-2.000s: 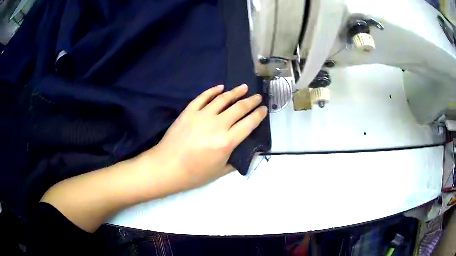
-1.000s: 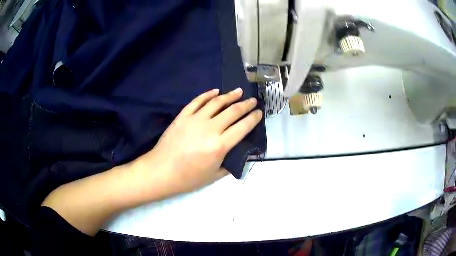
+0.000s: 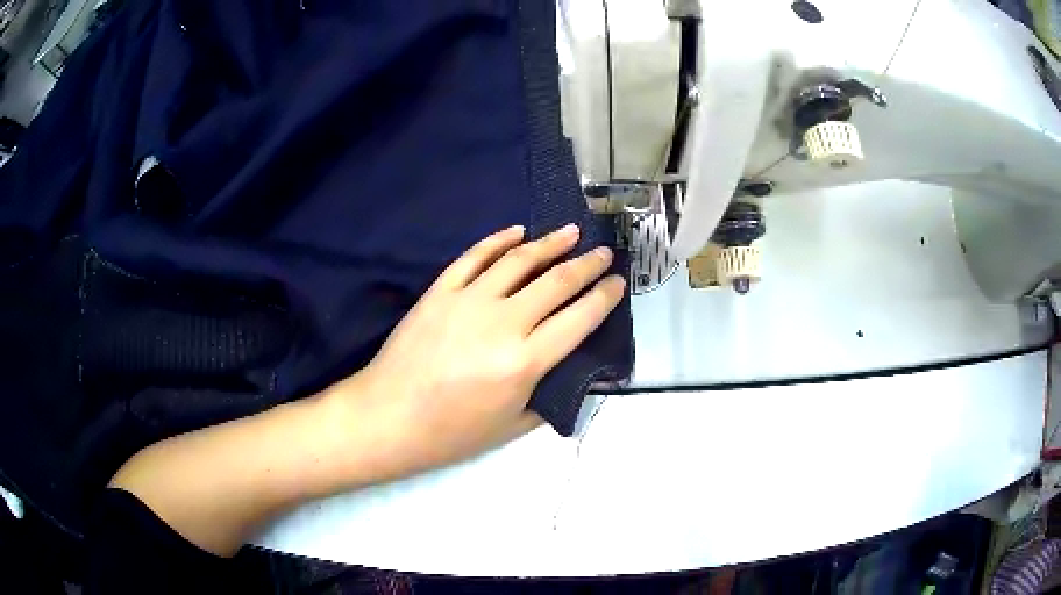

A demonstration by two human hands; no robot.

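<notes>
A large dark navy garment (image 3: 337, 140) lies left of the sewing machine. A darker ribbed strip (image 3: 547, 128) runs down its right edge to a ragged lower corner on the table. My left hand (image 3: 477, 337) reaches in from the lower left, its fingertips on this strip just left of the presser foot area. Its thumb is hidden, seemingly under the cloth edge. A shiny slotted metal plate (image 3: 654, 256) is right of the fingertips. The needle is hard to make out. My right hand is out of the picture.
The white machine head (image 3: 640, 105) stands at the top centre and right. A cream dial (image 3: 833, 142) is on its front, and a lower black-and-cream knob (image 3: 739, 262) is right of the metal plate. The white table (image 3: 791, 465) has a curved front edge.
The view has shifted slightly, so the machine and hand sit a little lower in the picture. My left hand and the cloth hold about the same place beside the metal plate.
</notes>
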